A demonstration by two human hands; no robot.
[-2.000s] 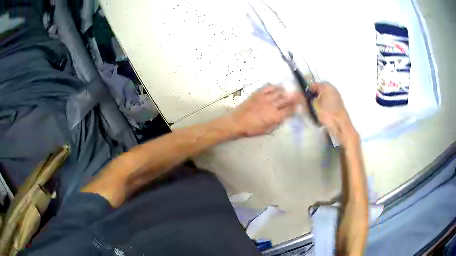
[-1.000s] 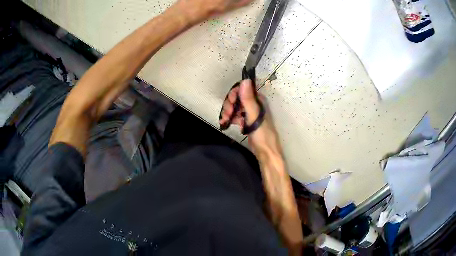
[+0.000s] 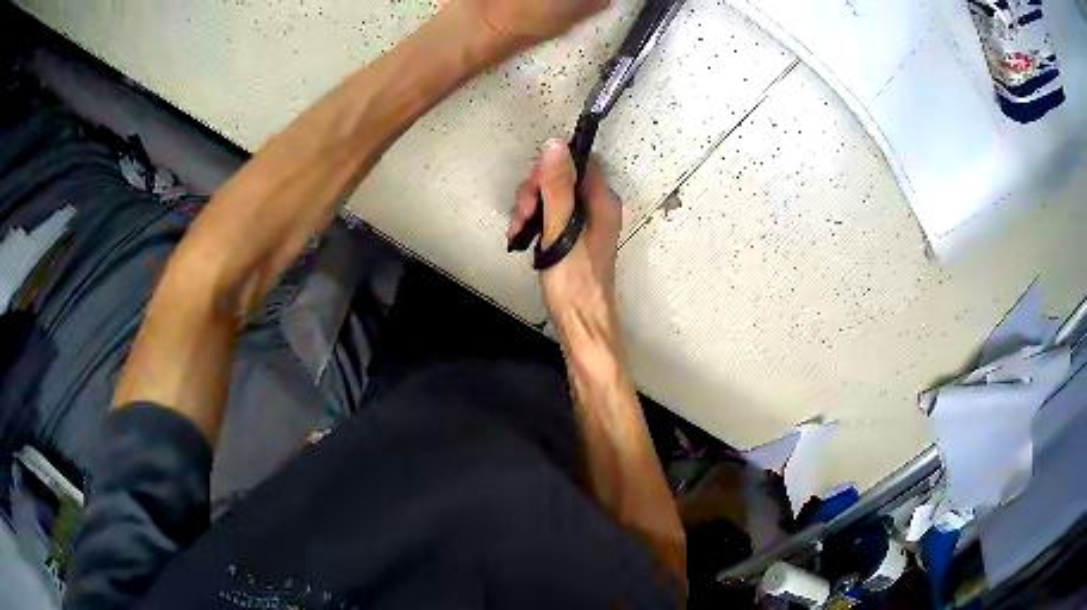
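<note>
My right hand (image 3: 575,212) holds the fabric shears (image 3: 612,83) by their black handles over the speckled table. The blades point up and away and are cut off by the top edge of the view; I cannot tell whether they are apart. My left hand (image 3: 536,14) is at the top edge, left of the blades, with its fingertips cut off. The white paper (image 3: 888,131) lies at the upper right, its curved edge to the right of the shears. A navy-and-white striped cloth-wrapped weight (image 3: 1019,62) rests on it.
The cream table (image 3: 763,286) has a seam line running diagonally past my right hand. White offcuts (image 3: 995,411) hang over the metal rail (image 3: 858,512) at the lower right. Small white and blue cylinders (image 3: 795,584) sit below. Dark grey cloth (image 3: 72,298) is bundled at the left.
The view has swung, so the paper and weight sit further right. The shears have come away from the paper's edge to bare table. My left hand has moved up to the view's top edge.
</note>
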